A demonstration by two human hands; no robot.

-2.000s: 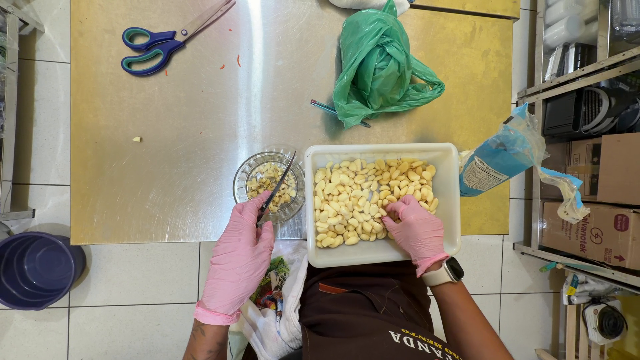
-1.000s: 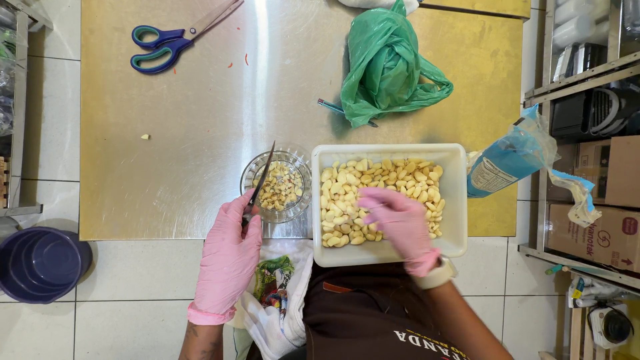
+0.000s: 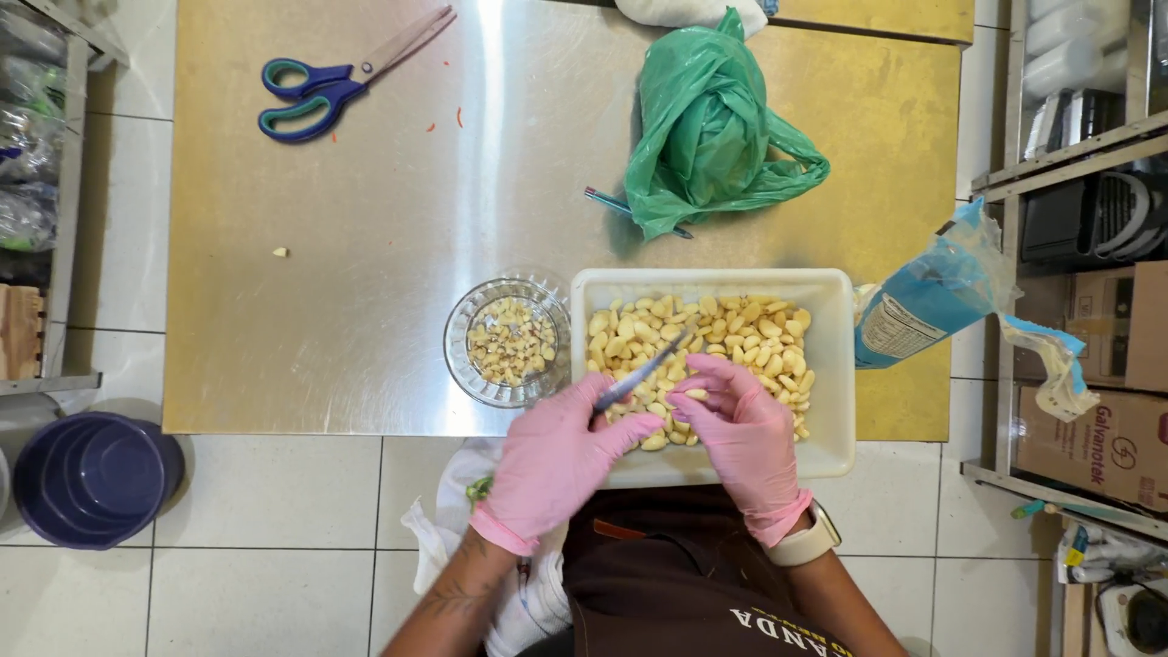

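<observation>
My left hand (image 3: 561, 452), in a pink glove, grips a small knife (image 3: 643, 371) whose blade points up and right over the white plastic tray (image 3: 841, 365). Many pale peeled beans or nuts (image 3: 748, 333) fill the tray's bottom. Between the thumb and fingers of my right hand (image 3: 744, 438), also gloved in pink, is one pale bean or nut (image 3: 695, 395). The two hands are close together but apart, above the tray's front part. Left of the tray stands a clear glass bowl (image 3: 456, 365) with small chopped pale pieces (image 3: 511, 342) in it.
Blue-handled scissors (image 3: 342, 91) lie at the back left of the metal table (image 3: 365, 274). A green plastic bag (image 3: 707, 128) rests partly over a pen (image 3: 607, 201) behind the tray. An opened blue packet (image 3: 912, 306) is on the right. A dark bucket (image 3: 96, 479) stands on the floor at left.
My left hand has moved from beside the bowl to over the tray with the knife. My right hand, earlier down among the beans or nuts, is now raised near it with one piece.
</observation>
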